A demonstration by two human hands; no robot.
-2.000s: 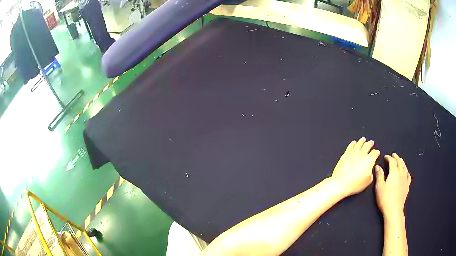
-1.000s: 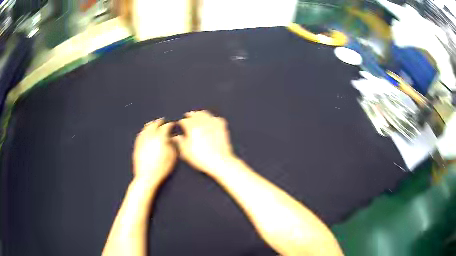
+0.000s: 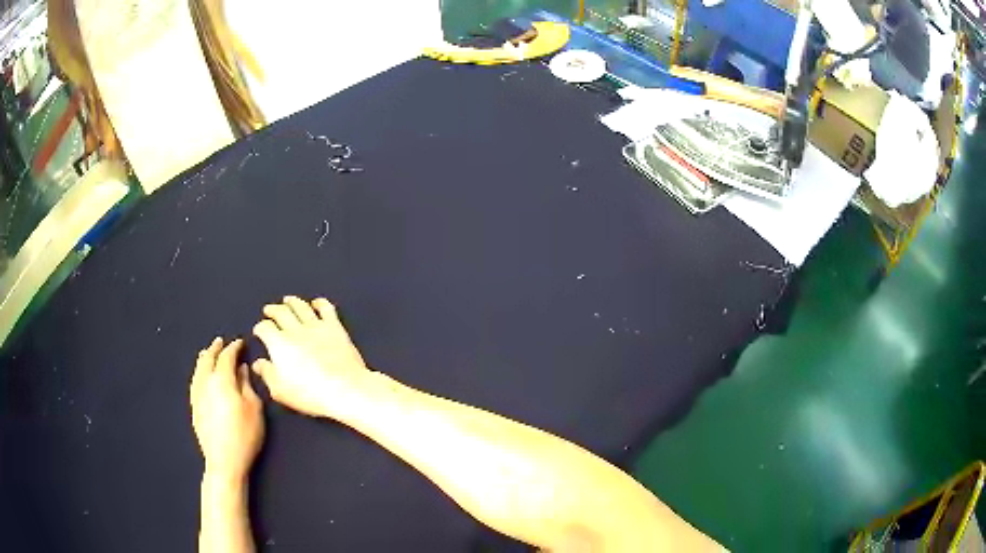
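The pressing table cover (image 3: 465, 248) is black with loose pale threads and fills the middle of the view. My left hand (image 3: 226, 405) rests on it at the lower left, fingers slightly bent. My right hand (image 3: 310, 360) lies just right of it, palm down, fingers slightly spread, the two hands nearly touching. No object shows in either hand; dark cloth under the fingers would blend with the cover. The silver steam iron (image 3: 724, 151) sits at the table's far right corner on a white cloth (image 3: 798, 221).
A white round item (image 3: 577, 67) and a yellow curved piece (image 3: 508, 46) lie at the far edge. A cardboard box (image 3: 847, 127) and white bundle (image 3: 902, 151) stand beyond the iron. A yellow frame (image 3: 957, 508) shows on the green floor, lower right.
The view has turned right from the table's left side to the iron corner. My hands now appear at the lower left, still close together on the cover.
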